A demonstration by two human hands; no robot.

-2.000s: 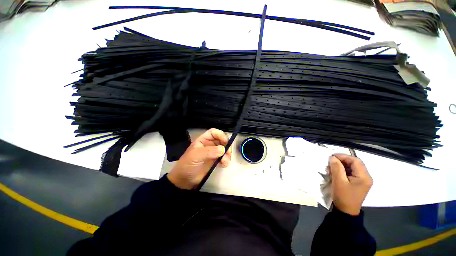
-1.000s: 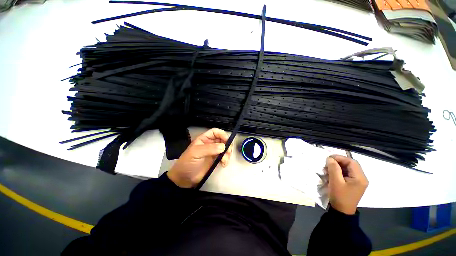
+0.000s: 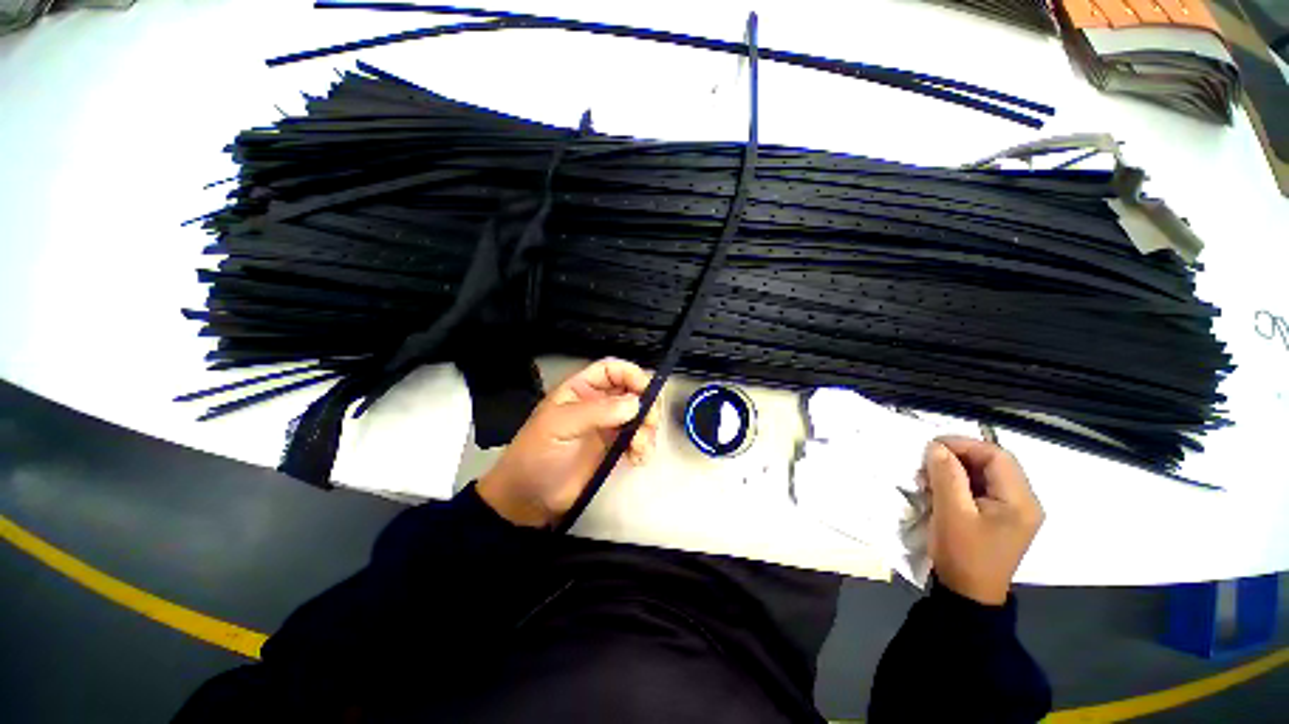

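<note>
My left hand (image 3: 568, 441) grips one long thin black leather strap (image 3: 721, 255) near its lower part. The strap rises over the wide black strap bundle (image 3: 877, 276), its upper end past the bundle's far side. My right hand (image 3: 983, 516) is at the right, over a white crumpled cloth or paper (image 3: 862, 460), with thumb and fingertips pinched together. Whether it holds a thin tool or the cloth's edge cannot be told. A small round pot (image 3: 720, 422) with dark contents and a bright reflection stands between the hands, near the table's front edge.
A pale board (image 3: 636, 516) lies under the pot. A black fabric band (image 3: 460, 304) drapes over the bundle's left part and hangs down. Separate straps (image 3: 622, 36) lie beyond the bundle. A grey-beige scrap (image 3: 1152, 219) rests on its right end. Stacked sheets with orange pieces (image 3: 1148, 43) sit at back right.
The view has shifted slightly, showing more of the orange-topped stack. The held strap's upper part has moved very slightly right. Both hands keep nearly the same place and grip.
</note>
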